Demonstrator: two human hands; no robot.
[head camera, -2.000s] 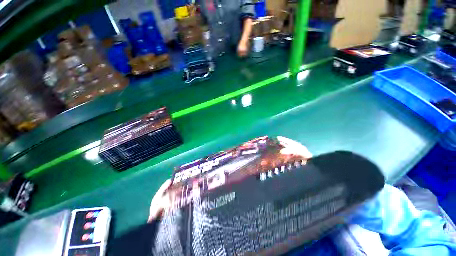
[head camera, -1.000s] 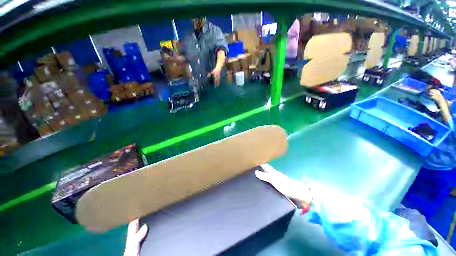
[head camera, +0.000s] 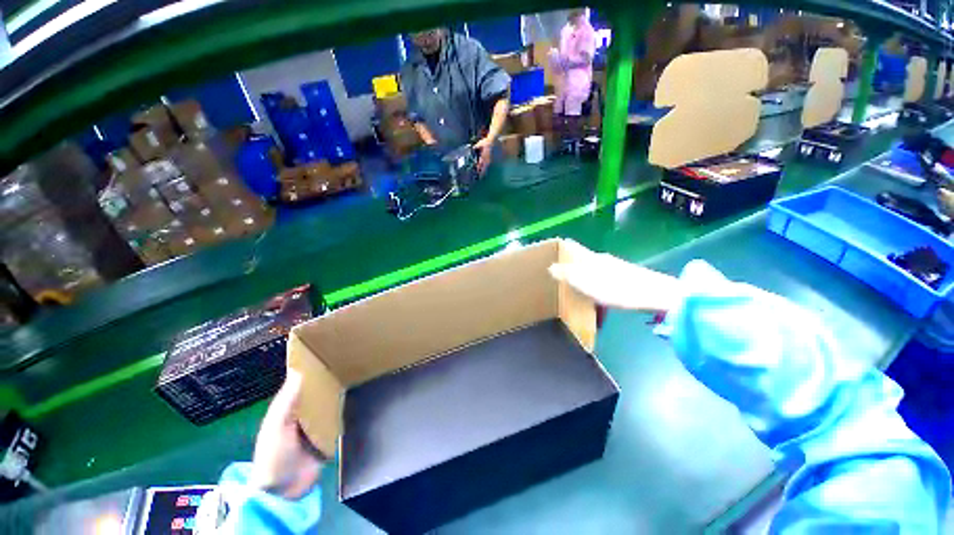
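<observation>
A black retail box lies on the green work surface in front of me. Its top is a plain black panel. A tan flap stands up along the far edge, with short tan end parts folded inward at both ends. My left hand holds the left end part from outside, fingers partly hidden. My right hand is at the right end part, its fingertips on the tan board near the top corner.
A closed printed carton lies on the conveyor at left. A scale is cut off at lower left. A blue bin with dark parts is at right. Open boxes stand along the line. A person handles a device across it.
The tan flap, earlier flat and wide with rounded ends, now has its ends folded in. My right hand has moved up from the black top to the flap's corner; my left hand moved to its left end.
</observation>
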